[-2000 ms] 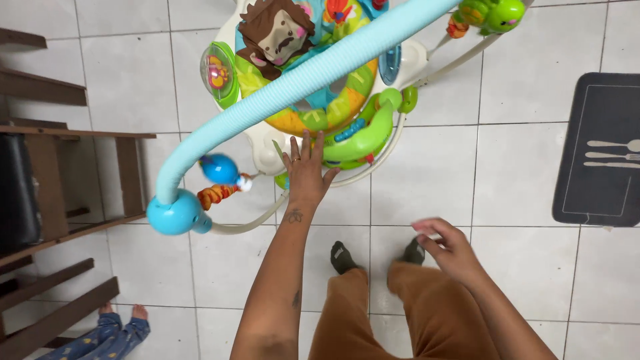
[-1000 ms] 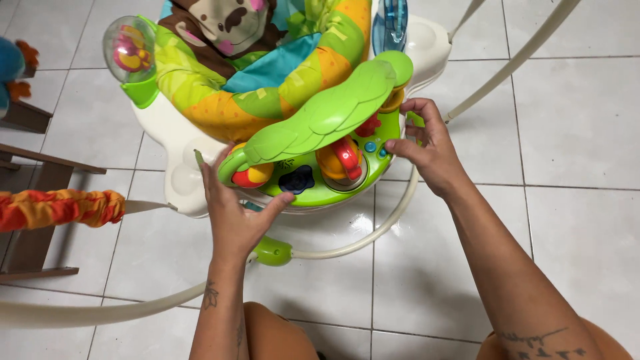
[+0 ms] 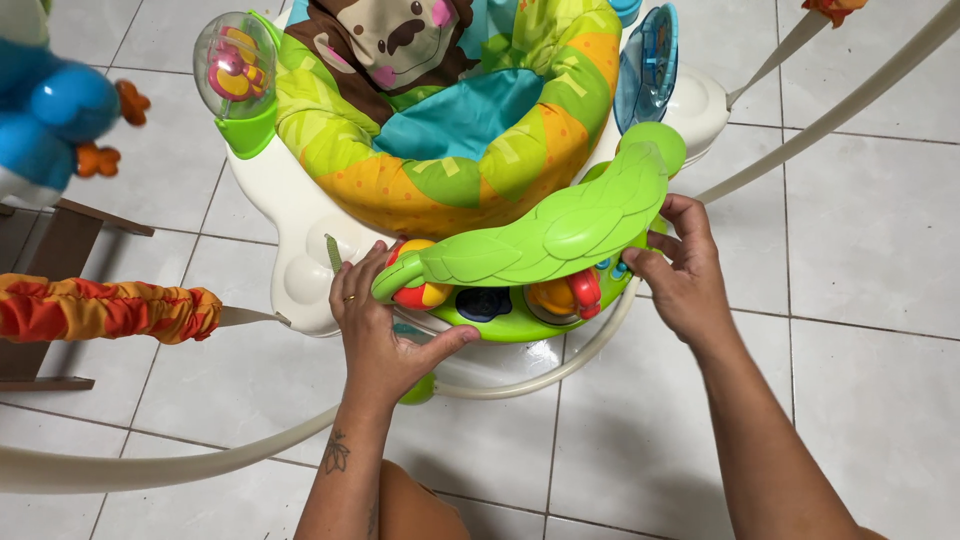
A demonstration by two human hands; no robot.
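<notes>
A green plastic toy console with a leaf-patterned arch (image 3: 555,229) sits on the front of a baby jumper's white tray (image 3: 259,187). My left hand (image 3: 390,330) grips the console's left end, thumb on its front edge and fingers beside a red and yellow ball (image 3: 421,294). My right hand (image 3: 679,266) holds the right end, thumb near small blue beads (image 3: 619,270). A red and orange toy (image 3: 574,296) stands under the arch. Behind it is the padded seat (image 3: 442,180) with a monkey face. A green strap (image 3: 334,253) sticks up beside my left fingers.
The jumper's curved frame tube (image 3: 540,390) runs across the tiled floor in front. An orange and red fabric-covered strap (image 3: 112,307) reaches the tray from the left. A blue hanging toy (image 3: 64,112) is at upper left, above brown wooden furniture (image 3: 52,277).
Two seconds ago my right hand was off the jumper, low over the floor; it came onto the console's right end. The view has moved much closer. Since one second ago both hands stay in place.
</notes>
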